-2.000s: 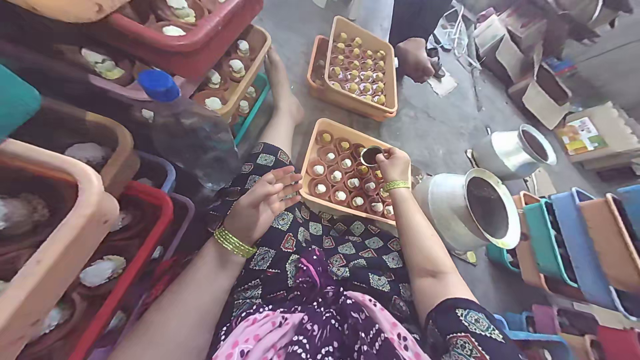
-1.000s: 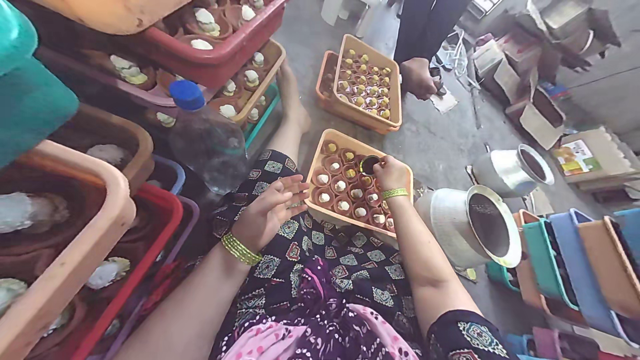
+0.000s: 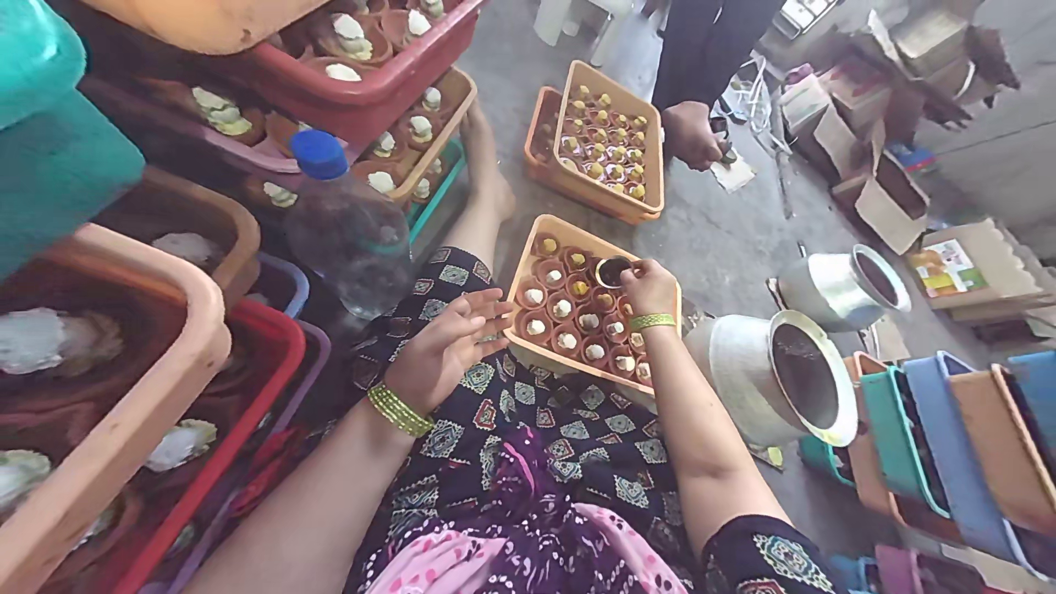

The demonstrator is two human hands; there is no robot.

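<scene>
In front of my lap lies an orange plastic tray (image 3: 528, 247) filled with rows of small brown clay cups (image 3: 567, 340). White lumps sit in the nearer cups and yellow ones in several farther cups. My right hand (image 3: 648, 289) pinches the rim of a small round cup (image 3: 613, 272) with dark contents, held over the tray's far right part. Beside the tray's left edge, my left hand (image 3: 450, 342) is held palm up with fingers spread and nothing in it. Whether its fingertips touch the rim is unclear.
Stacked plastic trays (image 3: 198, 330) crowd the left, near a blue-capped plastic bottle (image 3: 355, 239). A large metal pot (image 3: 742, 379) and a smaller one (image 3: 833, 289) stand at the right, with more trays (image 3: 932, 437) beyond. Ahead, another person's hand (image 3: 693, 136) is beside two stacked trays (image 3: 615, 148).
The small dark cup in my right hand has moved a little towards the tray's far side. A yellow lump shows where the cup was two seconds ago. My left hand stays spread.
</scene>
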